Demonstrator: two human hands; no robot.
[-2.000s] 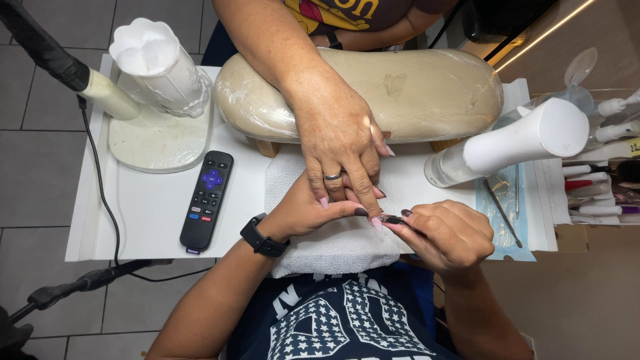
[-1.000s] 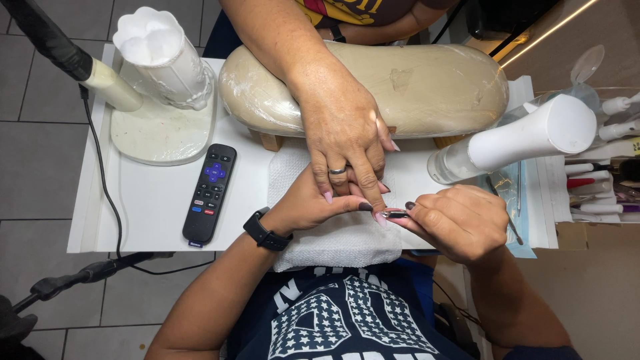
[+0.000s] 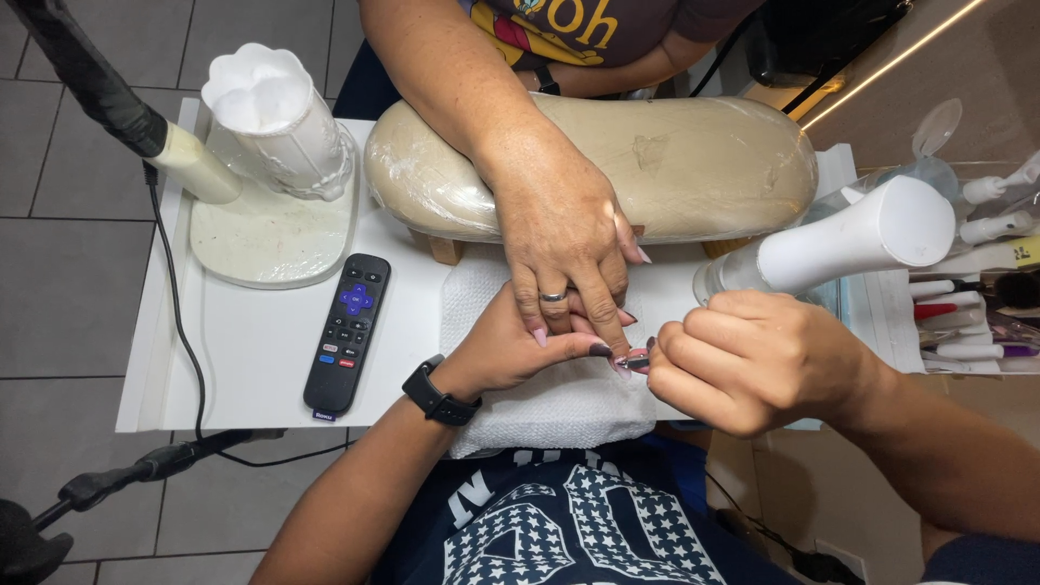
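Observation:
My left hand (image 3: 520, 337), with a black watch at its wrist, holds the fingers of the other person's hand (image 3: 561, 219) from below, my thumb near the fingertips. That hand wears a ring and has long pink nails. My right hand (image 3: 739, 366) grips a small metal nail tool (image 3: 634, 362), its tip at the nail of one finger; the tool's handle is hidden in my fist. A white textured towel (image 3: 552, 414) lies beneath the hands. The person's forearm rests across a plastic-wrapped beige armrest cushion (image 3: 691, 171).
On the white table (image 3: 236, 366) lie a black remote control (image 3: 348, 333) and a lamp base (image 3: 268, 236) bearing a white ornate cup (image 3: 276, 122). A white-topped pump bottle (image 3: 837, 236) stands close to my right hand. Brushes and pens (image 3: 959, 325) fill a holder at the right.
My right hand has shifted slightly, its knuckles now higher and nearer the bottle, with the tool still at the fingertip. The long metal implement seen earlier at the right is now hidden.

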